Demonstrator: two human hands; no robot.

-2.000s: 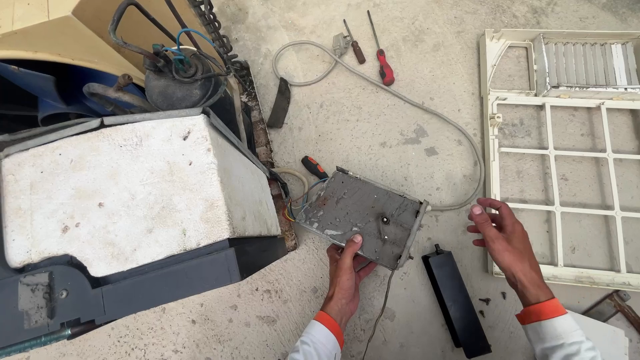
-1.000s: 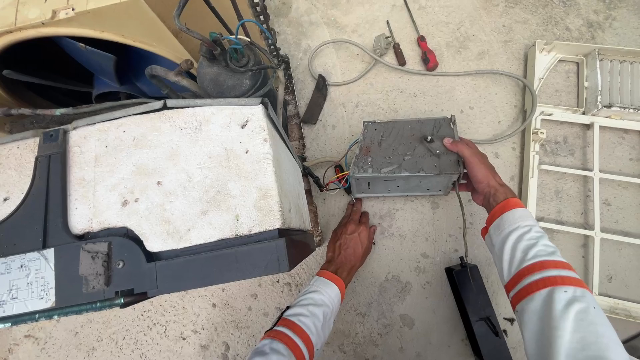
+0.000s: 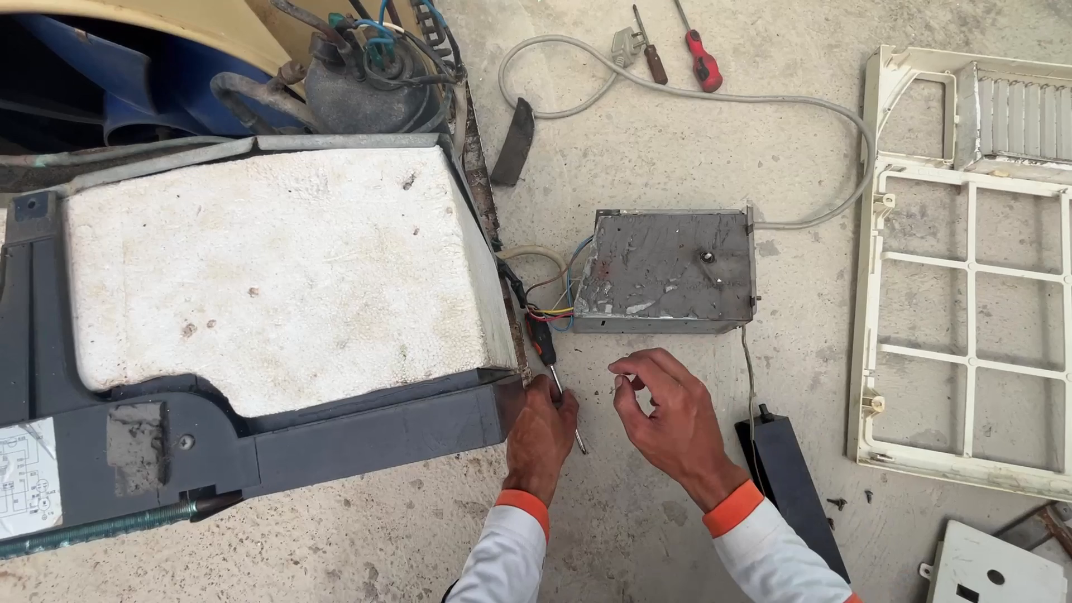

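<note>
A grey metal control box lies flat on the concrete floor, joined by coloured wires to an opened air conditioner with a white foam block. My left hand has its fingers around the shaft of a screwdriver with a black and orange handle, which points down beside the unit's corner. Below the box hovers my right hand, thumb and index finger curled near each other; whether something small is between them, I cannot tell.
A power cord loops behind the box, near a red-handled screwdriver and a brown-handled one. The cream plastic grille frame lies at right. A long black part, several screws and a white plate lie lower right.
My right hand has let go of the box, now flat on the floor, and is below it. My left hand has moved from the box's lower left corner to the screwdriver.
</note>
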